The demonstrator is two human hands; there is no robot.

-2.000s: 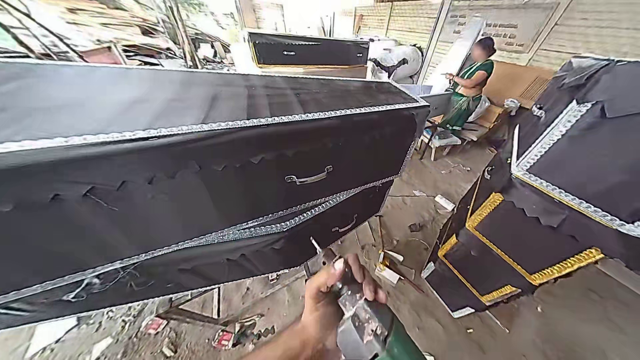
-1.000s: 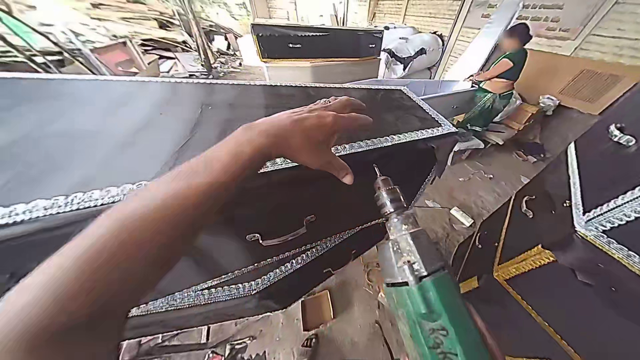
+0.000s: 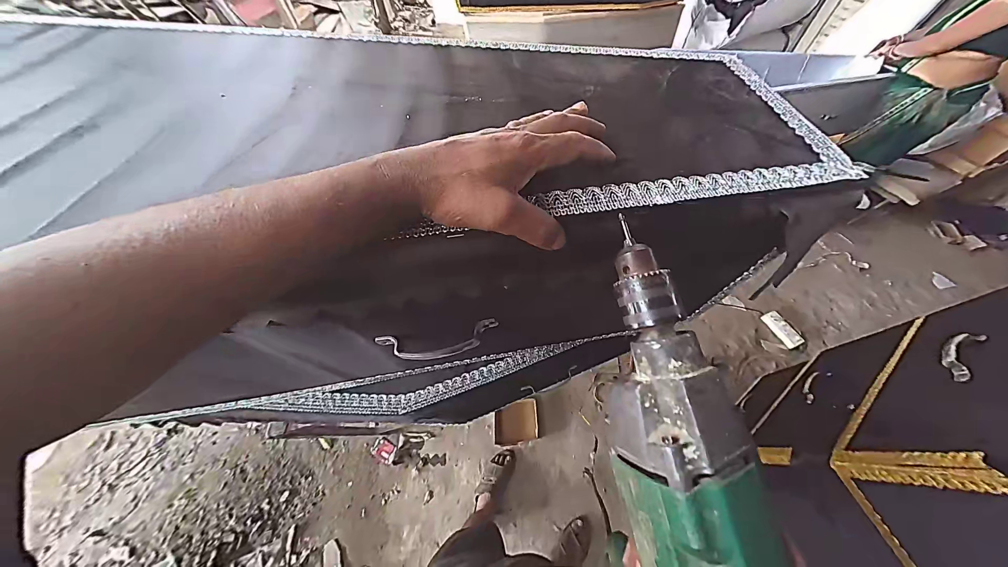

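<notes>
My left hand [image 3: 512,177] rests spread on the near top edge of a black cloth-covered coffin [image 3: 669,110], its thumb over the silver lace trim [image 3: 669,189]. Just right of the thumb, the bit of a green power drill [image 3: 685,488] points at the coffin's side, close below the trim; whether it touches cannot be told. My right hand [image 3: 630,551] is on the drill at the bottom edge, mostly hidden behind it. A metal handle [image 3: 437,346] is fixed to the coffin's side, above a lower band of silver trim.
Another black coffin with gold trim [image 3: 913,465] stands at the right. A person in green [image 3: 929,87] is at the upper right. On the dirt floor lie a small open box [image 3: 516,421], a white block [image 3: 782,329] and scraps, near my sandalled feet [image 3: 573,539].
Two seconds ago my hands were together at the drill's front, below the coffin's side. Since then my left hand has moved onto the lid and the drill's bit has come up near the trim.
</notes>
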